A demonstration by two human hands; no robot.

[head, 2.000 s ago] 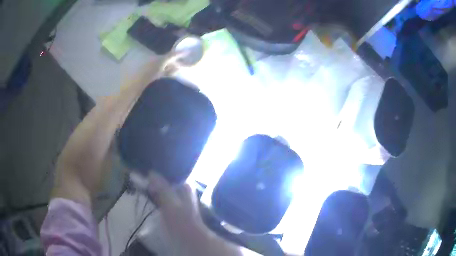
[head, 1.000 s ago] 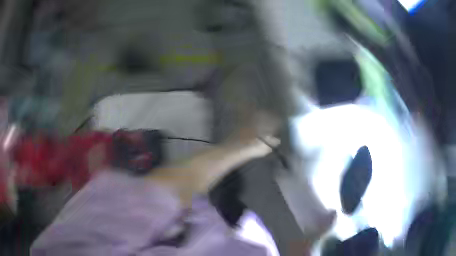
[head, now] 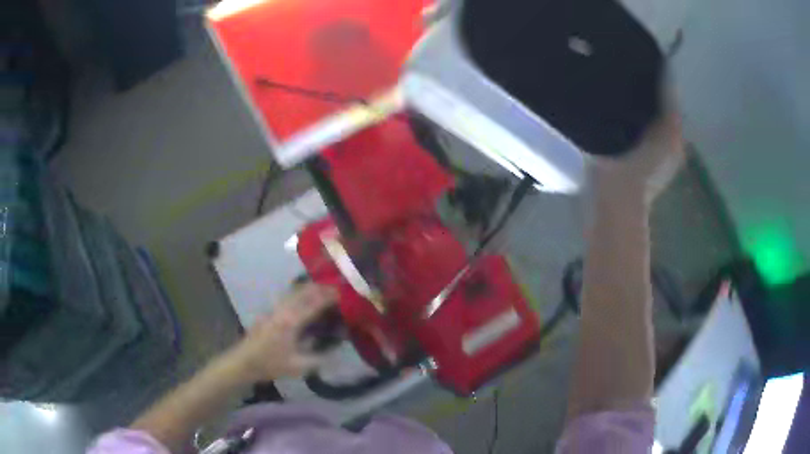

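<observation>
A white projector (head: 506, 133) with a black rounded end is at the upper right of centre, beside the red-orange mounting platform (head: 311, 62). My right hand (head: 644, 155) is on the projector's lower right corner, its fingers mostly hidden behind it. A thin black cable (head: 506, 213) hangs below the projector. The red robot arm (head: 408, 248) stands beneath the platform. My left hand (head: 297, 332) is blurred, beside the arm's left side, with fingers spread; a dark thing lies by its fingertips and I cannot tell whether they touch it.
The arm's white base (head: 266, 266) is under it. Stacked dark green crates (head: 98, 293) stand at the left. A bench corner with a lit screen (head: 774, 412) is at the lower right. A black hose (head: 355, 387) curves near my left hand.
The view has swung from the bright bench with several projectors to the red arm. The projector is now in my right hand beside the platform; my left hand is at the arm.
</observation>
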